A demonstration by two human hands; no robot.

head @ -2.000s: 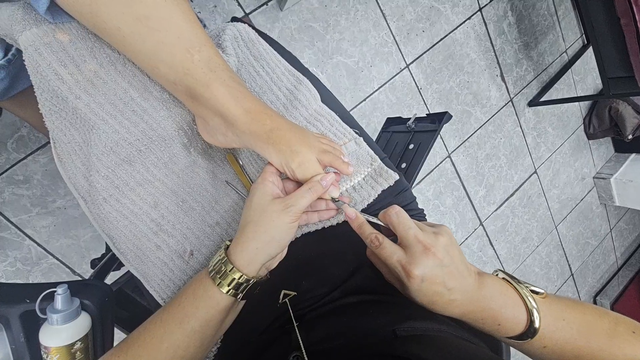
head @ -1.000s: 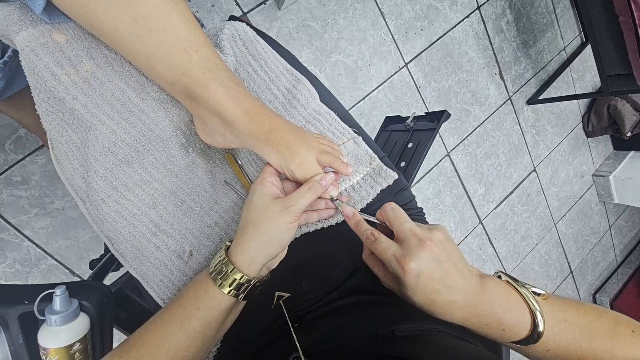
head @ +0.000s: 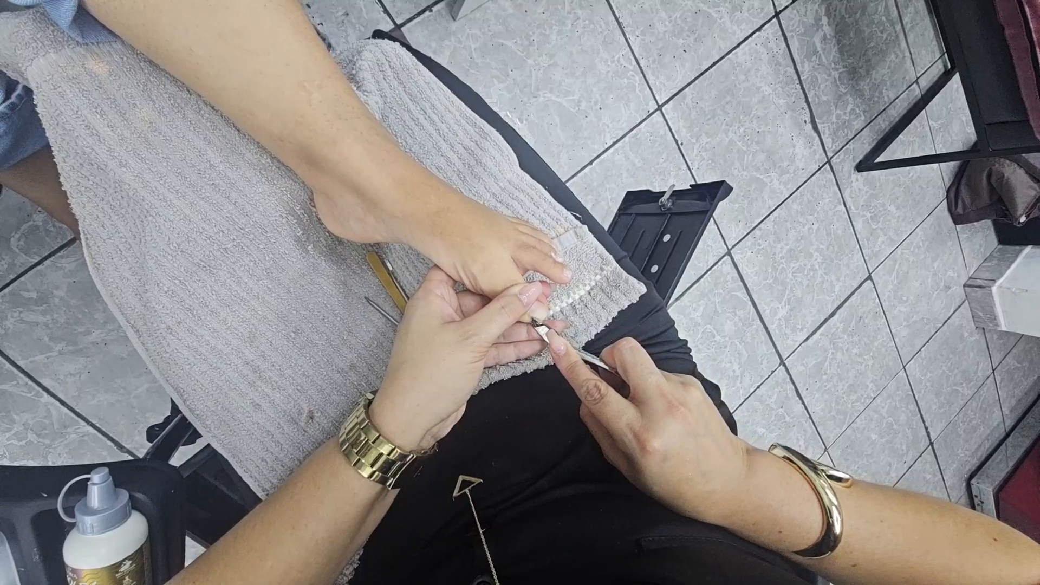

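Note:
Another person's bare foot (head: 455, 236) rests on a grey ribbed towel (head: 219, 268) spread over my lap. My left hand (head: 455, 349), with a gold watch at the wrist, grips the big toe between thumb and fingers. In my right hand (head: 650, 414) is a slim metal nail tool (head: 587, 356), its tip at the edge of the big toe's nail; my index finger lies along it near the tip. The tool's exact kind is hard to tell. Beside the foot, partly behind my left hand, lie a yellow-handled item (head: 385, 279) and a thin metal tool (head: 380, 309).
At the lower left, a white bottle with a grey cap (head: 106, 524) stands on a black tray (head: 32, 487). A black plastic piece (head: 670, 231) is beyond my knee, above the tiled floor (head: 780, 244). A pendant on a chain (head: 467, 486) hangs over my dark clothing.
The hanging pendant has swung a little. Both hands keep nearly the same place at the big toe, with only slight movement of the right hand.

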